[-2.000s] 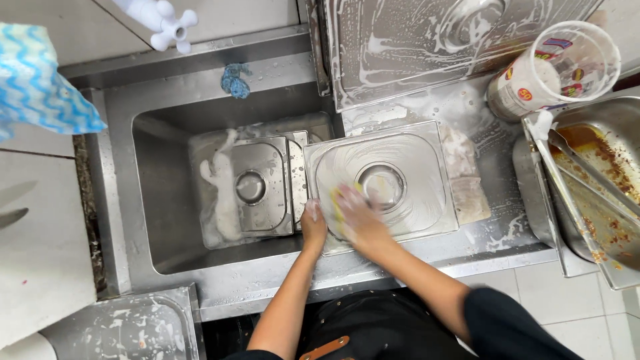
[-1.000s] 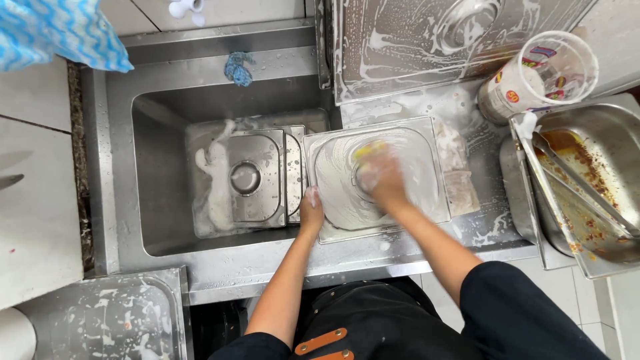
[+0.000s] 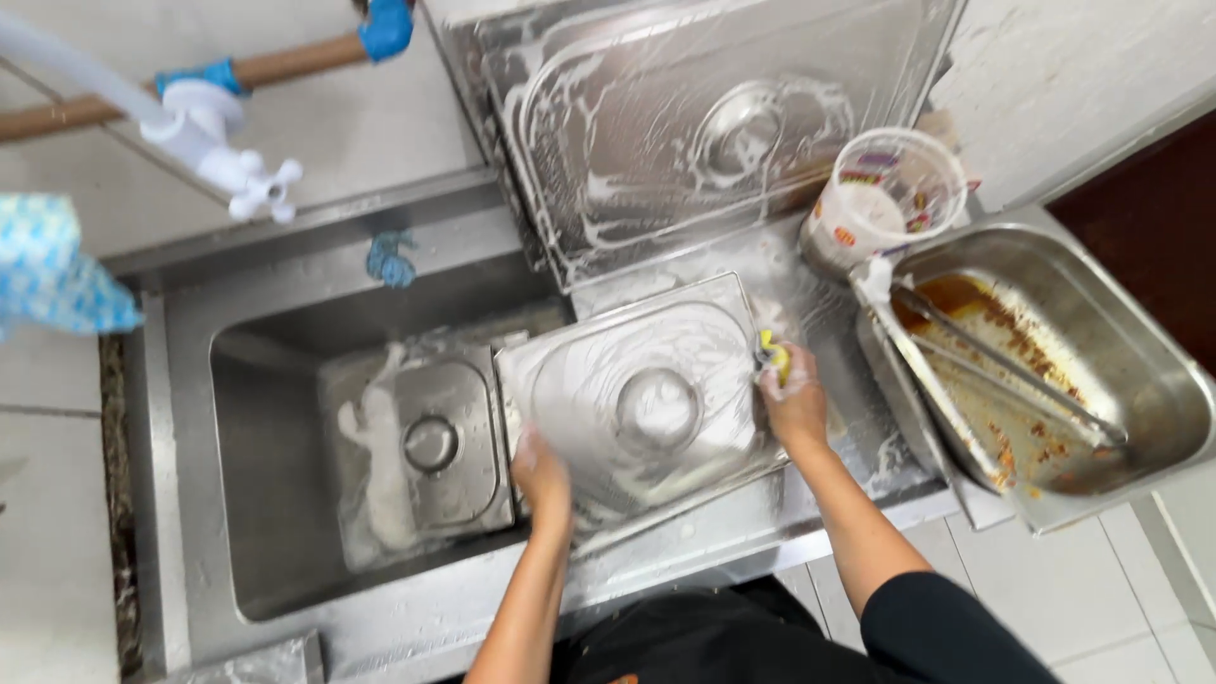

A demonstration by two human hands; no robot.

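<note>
A soapy stainless steel pan lid (image 3: 598, 380) lies at the right edge of the sink, partly over the basin. My left hand (image 3: 543, 480), somewhat blurred, is at its lower left edge; whether the fingers grip it is unclear. At the lid's right edge, my right hand (image 3: 793, 394) holds a yellow sponge (image 3: 775, 358). Smaller steel lids (image 3: 456, 484) lie in the sink basin (image 3: 275, 475), beside white suds. A large soapy steel lid (image 3: 646, 123) leans against the wall behind.
On the right stand a clear plastic tub (image 3: 869, 209) and a dirty steel pan (image 3: 1130, 351) with metal tongs (image 3: 1016, 370) in it. A white tap (image 3: 223, 161) and a blue patterned cloth (image 3: 57, 266) hang at upper left. A blue scrap (image 3: 390, 259) lies on the sink's back ledge.
My right hand, with the sponge, has moved from the middle of the lid to its right edge. The lid is now tilted differently in view. The view has shifted, showing more of the tap.
</note>
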